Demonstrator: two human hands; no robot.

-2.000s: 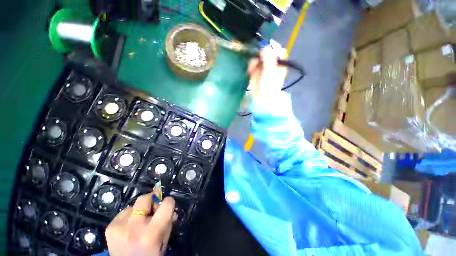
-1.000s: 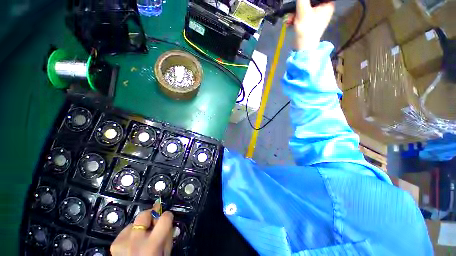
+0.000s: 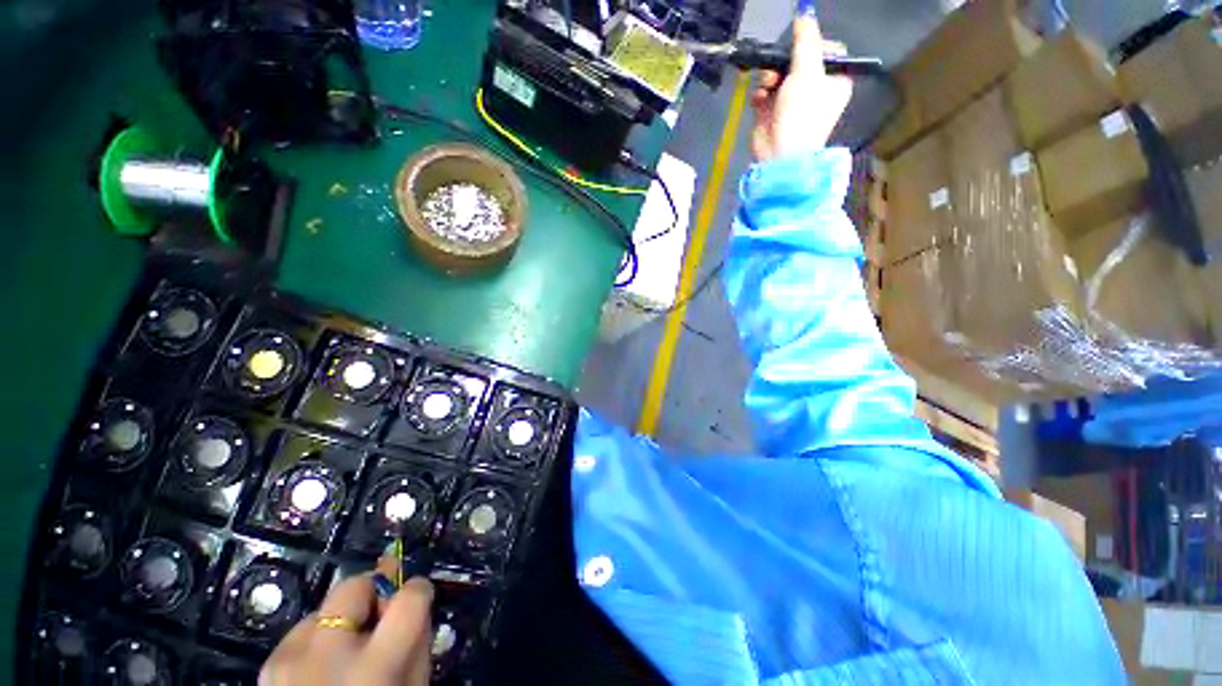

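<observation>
A black tray [image 3: 239, 516] with round black components, most with pale centres, lies at lower left. My left hand [image 3: 359, 627] is low over the tray, closed on a slim yellow tool [image 3: 398, 556]; its point is just below one round component [image 3: 399, 505]. Most of the tool is hidden in my fingers. My right hand [image 3: 801, 105] is raised at the top, away from the tray, and grips the black handle of the soldering iron [image 3: 764, 56]. The iron points left, beside a yellowish pad [image 3: 649, 56] on the black unit.
A brown bowl [image 3: 426, 239] with silvery bits stands on the green mat [image 3: 536, 308]. A green-flanged wire spool [image 3: 123, 181] is at left. A black box [image 3: 552, 97] with cables stands behind the bowl. Cartons [image 3: 938, 268], some film-wrapped, stand at right beyond a yellow floor line [image 3: 690, 268].
My right hand with the iron has moved up and away from beside the bowl, to near the pad. My left hand stays at the tray with the yellow tool. The view has shifted.
</observation>
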